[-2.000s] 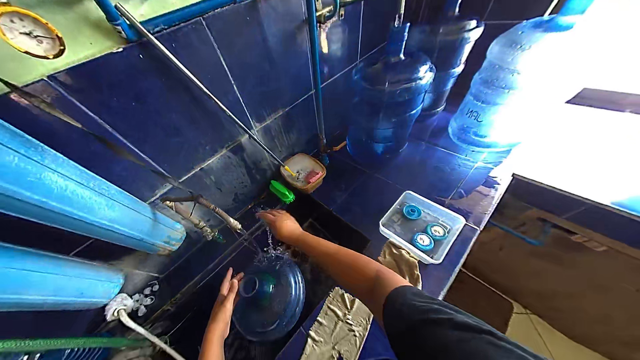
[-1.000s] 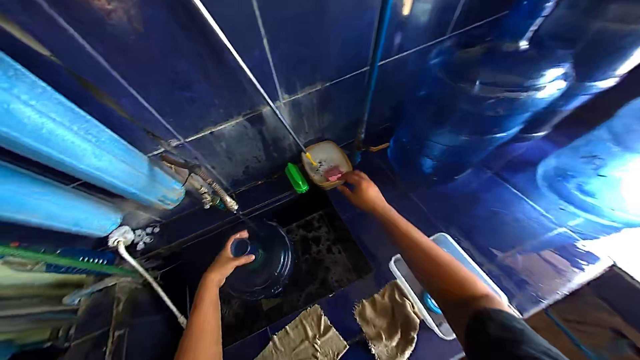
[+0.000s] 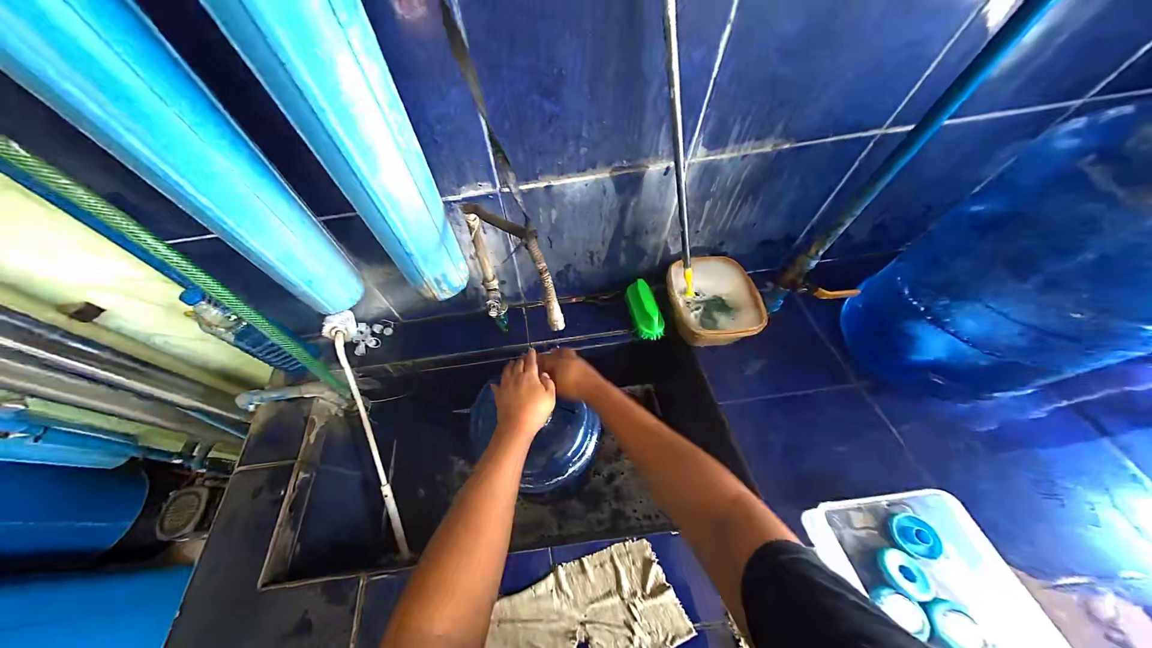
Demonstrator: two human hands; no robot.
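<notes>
A translucent blue water jug (image 3: 562, 450) stands in the dark sunken basin. My left hand (image 3: 525, 396) is at its top, fingers extended over the neck area. Close beside it, my right hand (image 3: 567, 371) is at the jug's far side, its fingers partly hidden; whether it grips anything cannot be told. Just beyond both hands, a wrapped pipe spout (image 3: 551, 301) points down. A green brush (image 3: 644, 309) lies on the ledge, next to a square tub (image 3: 718, 301) of cloudy water with a rod's yellow end in it.
A folded beige cloth (image 3: 598, 598) lies on the near tiled edge. At the lower right, a clear plastic container (image 3: 936, 513) holds several blue caps (image 3: 916, 535). A large blue jug (image 3: 1008, 270) stands at the right. Blue pipes (image 3: 333, 135) and a white pipe (image 3: 371, 441) are at the left.
My right hand has moved from the pink item in the tub to the jug's top, beside my left hand. The pink item no longer shows in the tub. The view has shifted.
</notes>
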